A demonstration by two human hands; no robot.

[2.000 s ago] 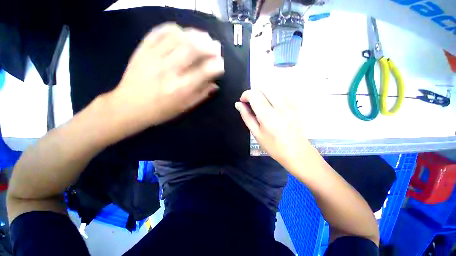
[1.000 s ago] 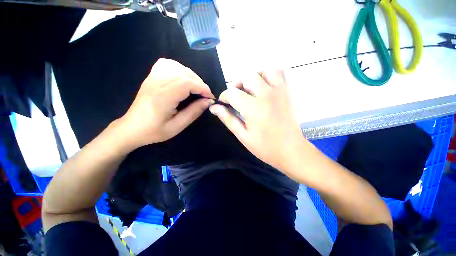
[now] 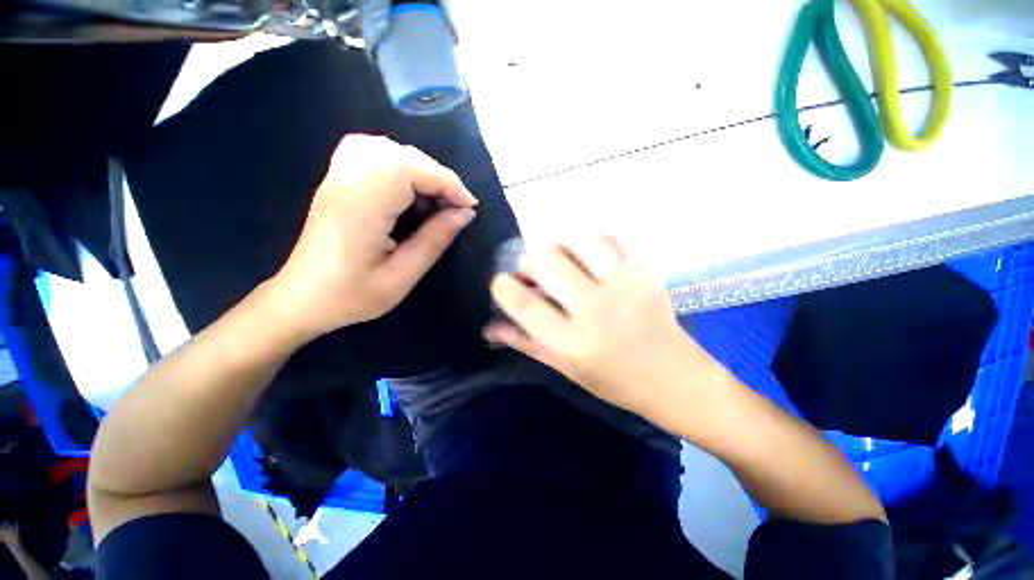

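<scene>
The black fabric panel (image 3: pixel 261 147) lies on the table below the machine and hangs over its front edge toward the lap. My left hand (image 3: pixel 369 238) is over the panel, thumb and index fingertips pinched together at the fabric near its right edge. My right hand (image 3: pixel 590 312) is to the right and a little lower, its fingers curled and blurred beside the panel's right edge; I cannot tell if it holds fabric. The grey ribbed knob (image 3: pixel 417 66) of the machine is above the hands. The needle is not visible.
Scissors with green and yellow handles (image 3: pixel 825 102) lie at the upper right, black snips (image 3: pixel 1009 70) beyond them. A pale ruler strip (image 3: pixel 839 263) runs along the table edge. Dark pieces (image 3: pixel 68 102) are at the left. A blue crate (image 3: pixel 737 363) below holds a black piece (image 3: pixel 890 351).
My right hand has moved down and away from my left fingertips, which it met a second ago. My left hand stays nearly in place. Earlier, the hands were apart and the view showed more of the machine.
</scene>
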